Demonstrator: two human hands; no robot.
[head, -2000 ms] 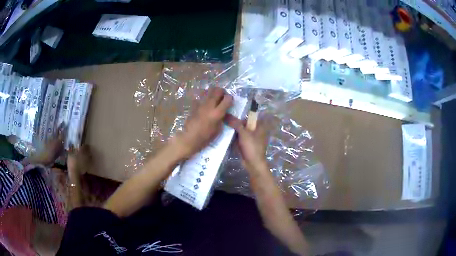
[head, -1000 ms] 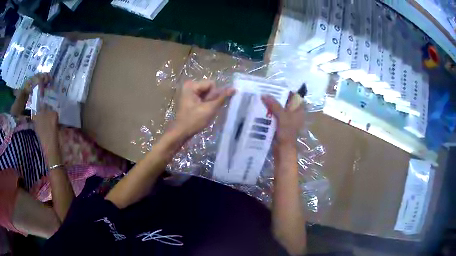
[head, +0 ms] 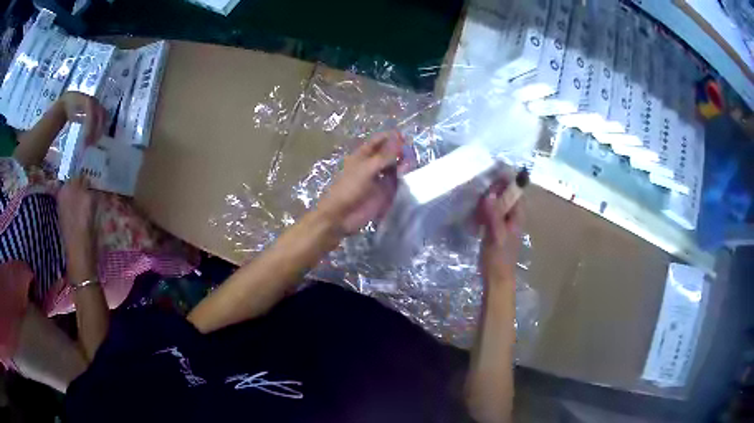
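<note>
A white product box (head: 450, 174) is held tilted between my hands, above crinkled clear plastic film (head: 331, 107). Its narrow side shines brightly; the rest is blurred. My left hand (head: 364, 183) is at the box's left end, fingers closed on it; whether it also pinches film is unclear. My right hand (head: 498, 216) is at the right end, with the pale handle of a small cutter (head: 513, 197) in its grip, dark tip pointing up and away from me.
Rows of white boxes (head: 612, 99) overlap on a pale tray (head: 612, 202) at the upper right. One box (head: 678, 326) lies at the right on the cardboard (head: 207, 116). At left, a co-worker's hands (head: 78, 198) handle boxes. Blue plastic (head: 732, 186) is far right.
The box has turned from its broad barcode face to a bright narrow side. My right hand has moved slightly right and down, my left hand right. The co-worker's far hand has moved up.
</note>
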